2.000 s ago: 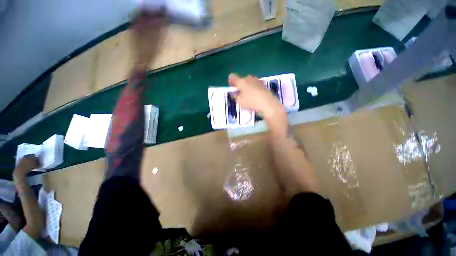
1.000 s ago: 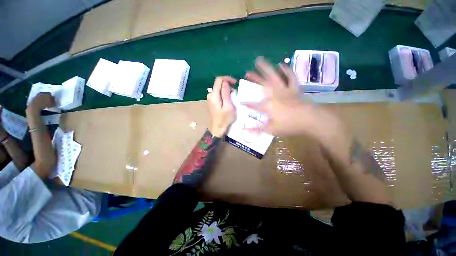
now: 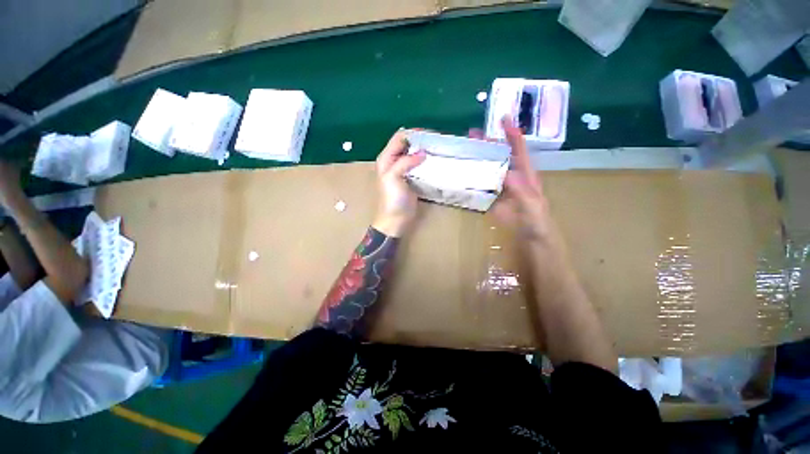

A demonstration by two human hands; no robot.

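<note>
A white retail box point(image 3: 457, 170) is held up above the front ledge, tilted, with a flap raised along its far side. My left hand point(image 3: 396, 180) grips its left end, the thumb on the box. My right hand point(image 3: 520, 188) is at its right end, fingers extended upward and slightly blurred; whether it grips the box is unclear. An open box with a pink and dark insert point(image 3: 546, 113) stands on the belt just beyond my right hand. The inside of the held box is mostly hidden.
Closed white boxes point(image 3: 273, 124) lie on the green belt point(image 3: 382, 84) at left. Another open box point(image 3: 702, 105) stands at right, near a metal post. Upright white cards lean at the far right. A person's arm point(image 3: 44, 239) and a label sheet point(image 3: 107, 266) are at left; a scrap carton point(image 3: 710, 410) is below right.
The flat printed white piece with a black strip, seen one second ago, no longer shows flat; my hands now hold a box upright and tilted. The neighbour's hand has left the boxes.
</note>
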